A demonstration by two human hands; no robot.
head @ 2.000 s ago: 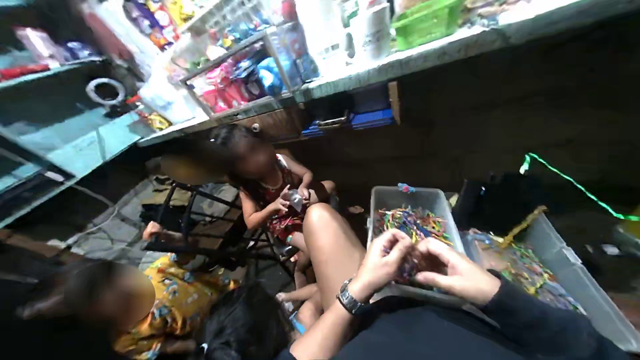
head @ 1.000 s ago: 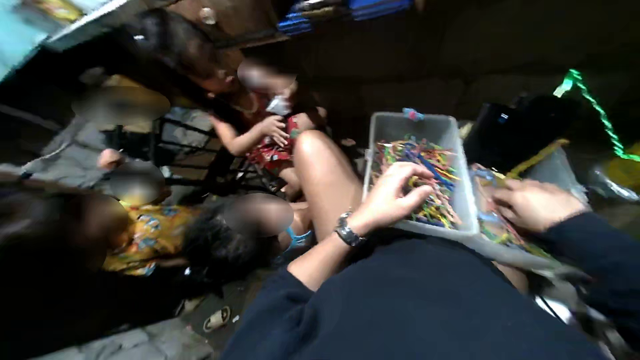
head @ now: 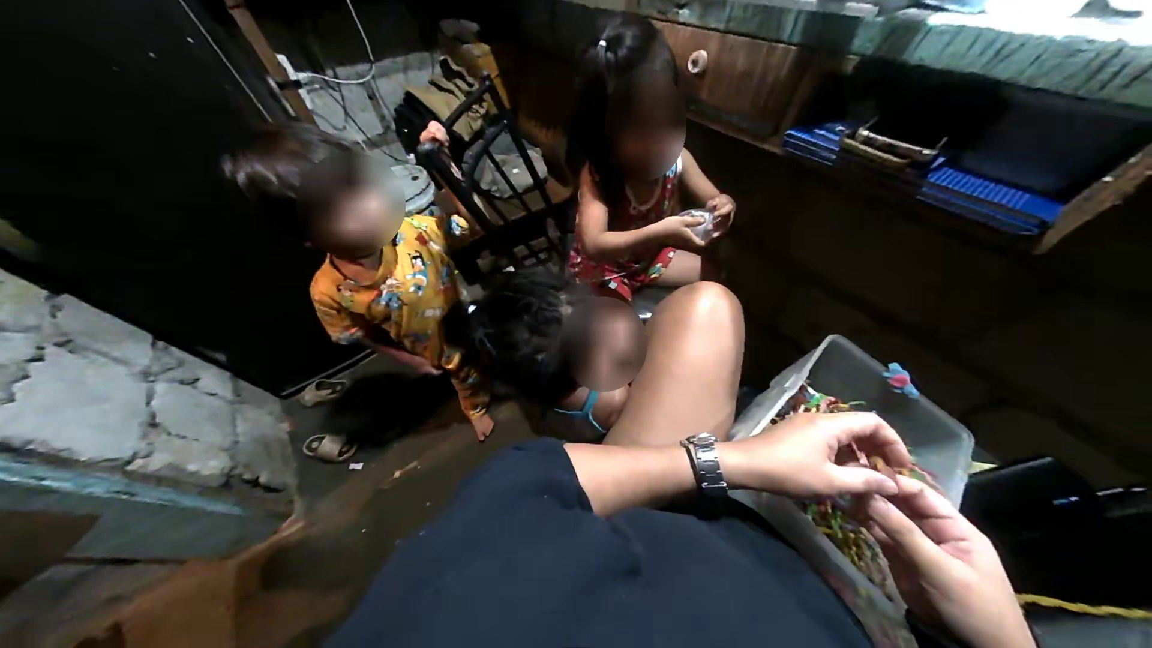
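My left hand (head: 823, 457), with a metal-banded watch (head: 706, 468) at its wrist, is over a clear plastic bin (head: 940, 423). Its thumb and fingers meet the fingertips of my right hand (head: 945, 540) above the bin. Something small and reddish seems to be pinched between the two hands, but the fingers mostly cover it. Many thin multicoloured pieces (head: 841, 531) lie in the bin, too small to name surely. A small blue and pink piece (head: 900, 380) is on the bin's far wall.
Three people are close by at the left and ahead; one holds a clear object (head: 700, 223). A black metal chair (head: 504, 171) stands behind them. Above runs a wooden shelf (head: 1089, 202) with blue items (head: 994, 193). Slippers (head: 329, 447) lie on the floor.
My right hand was at the second bin on the right one second ago; now it meets my left hand over the clear bin. The view has swung left.
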